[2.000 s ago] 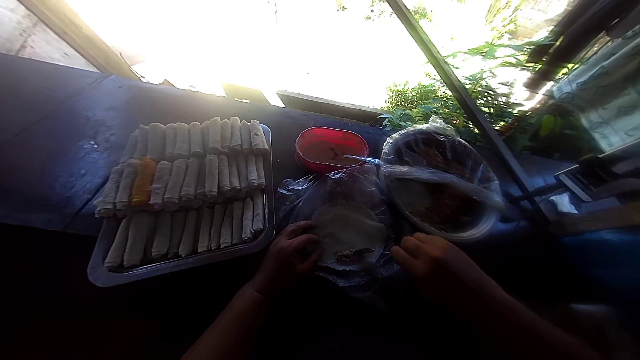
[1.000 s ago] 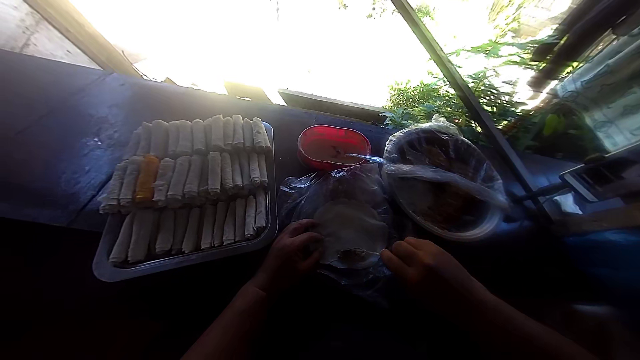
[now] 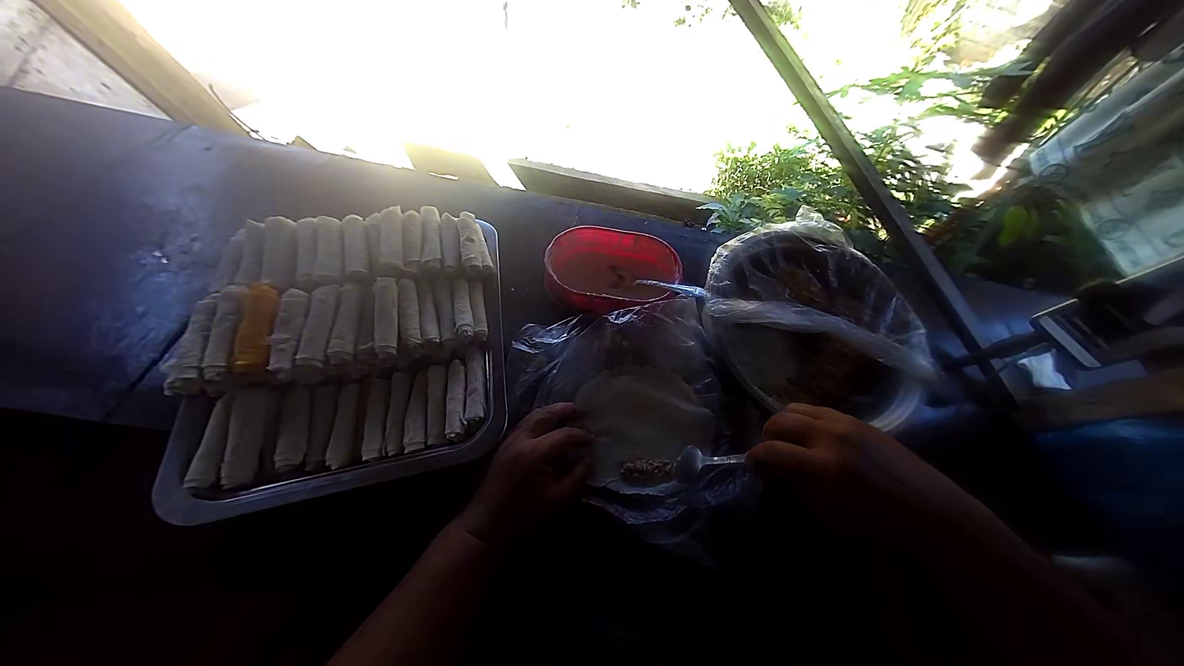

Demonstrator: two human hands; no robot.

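A round pale wrapper (image 3: 643, 416) lies on a clear plastic bag (image 3: 684, 347) in front of me. Near its lower edge sits a small heap of filling (image 3: 647, 469). My right hand (image 3: 809, 453) grips the handle of a spoon (image 3: 698, 462), its bowl just right of the heap. At the wrapper's left edge rests my left hand (image 3: 546, 458), fingers slightly apart; whether they pinch the edge is too dark to tell. Rows of rolled wrappers (image 3: 319, 328), one of them orange, fill a clear tray (image 3: 501, 370) on the left.
Behind the wrapper stands a red oval container (image 3: 612, 305) with pale contents and a utensil (image 3: 671, 288) across its rim. A large bowl (image 3: 888, 421) of dark filling, partly covered with plastic, is at the right. Beyond the dark table are a diagonal post (image 3: 837, 139) and plants.
A spoon is now visible in my right hand beside the filling; it was not discernible in the earlier frames. My left hand stays by the wrapper's left edge.
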